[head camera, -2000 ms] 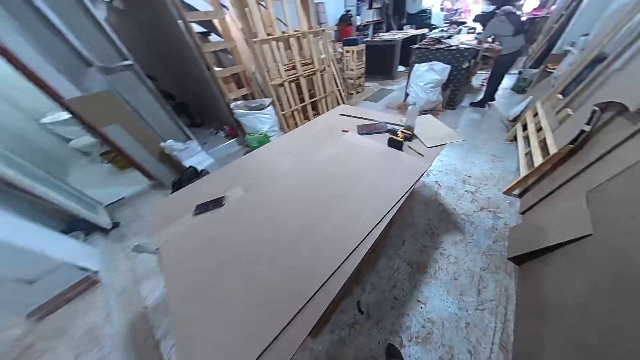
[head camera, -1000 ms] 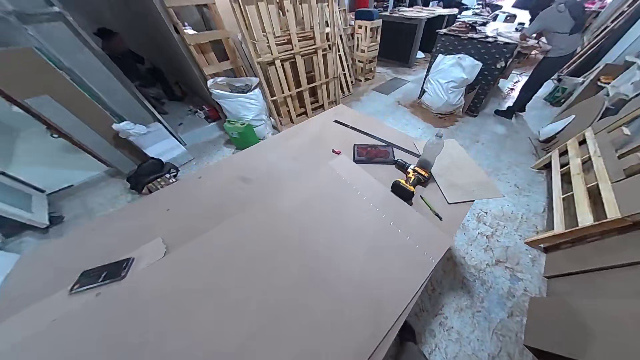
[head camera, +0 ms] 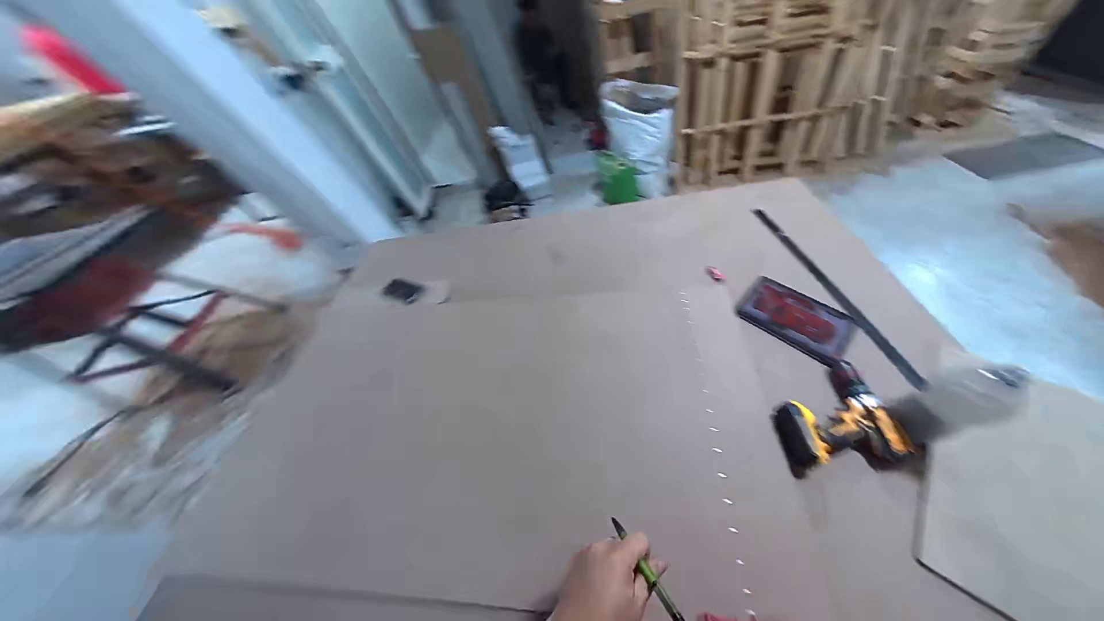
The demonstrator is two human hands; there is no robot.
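Observation:
My left hand enters at the bottom centre, its fingers closed on a slim green pen or pencil with a dark tip pointing up and left. It is just above a large brown board. My right hand is out of view. To the right of the held pen, a line of small pale marks runs along the board. Farther right lie a yellow and black cordless drill, a dark flat case with red contents and a long dark strip. A small red object lies near the case.
A phone lies at the board's far left. A blurred clear bottle is beside the drill, near a smaller board piece. Wooden pallets, a white sack and a green bag stand beyond the far edge.
My left hand has come into view holding a green pen or pencil; one second ago a similar one lay beside the drill. The view has turned left, showing a cluttered stand.

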